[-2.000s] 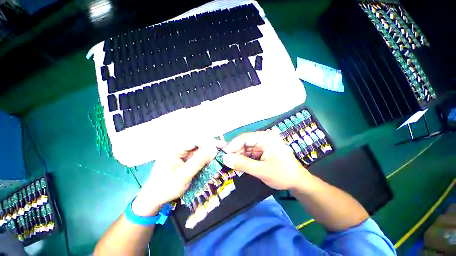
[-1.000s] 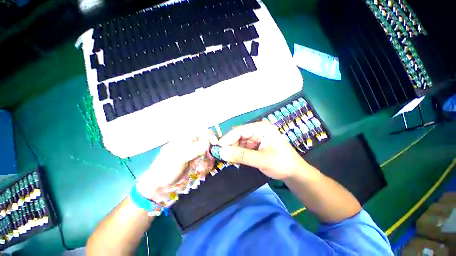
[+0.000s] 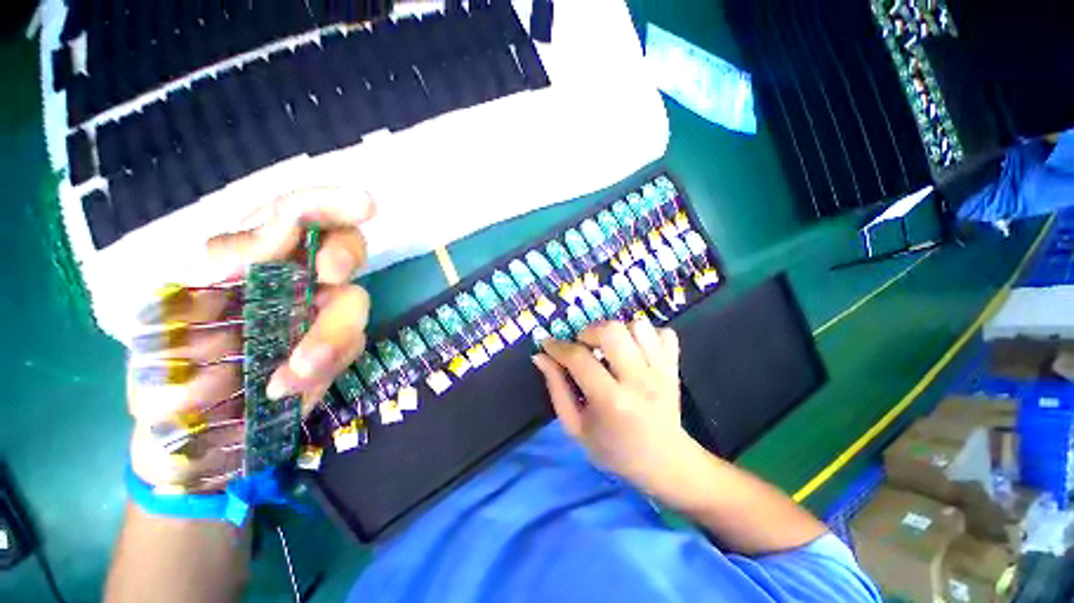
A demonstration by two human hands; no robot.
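My left hand (image 3: 253,342) holds a green PCB panel (image 3: 273,353) of several joined boards upright at the left, with wires and yellow-and-white end parts hanging across my fingers and palm. The black foam tray (image 3: 412,471) lies along my lap with a long row of small circuit boards (image 3: 506,286) and a shorter second row at its right. My right hand (image 3: 618,395) is over the tray at the left end of the shorter row, fingertips at a small board (image 3: 548,338); whether they grip it cannot be told.
The white foam sheet (image 3: 412,194) bears rows of small black parts (image 3: 318,106). A paper sheet (image 3: 701,77) lies right of it. Stacked black trays (image 3: 813,106) stand at upper right. A dark flat panel (image 3: 754,365) lies right of my arm. Cartons (image 3: 930,483) and another person's blue sleeve (image 3: 1019,189) are at right.
My hands have moved apart. The left went left, lifting the panel and baring the tray's long row. The right moved down to the tray. The view has shifted right.
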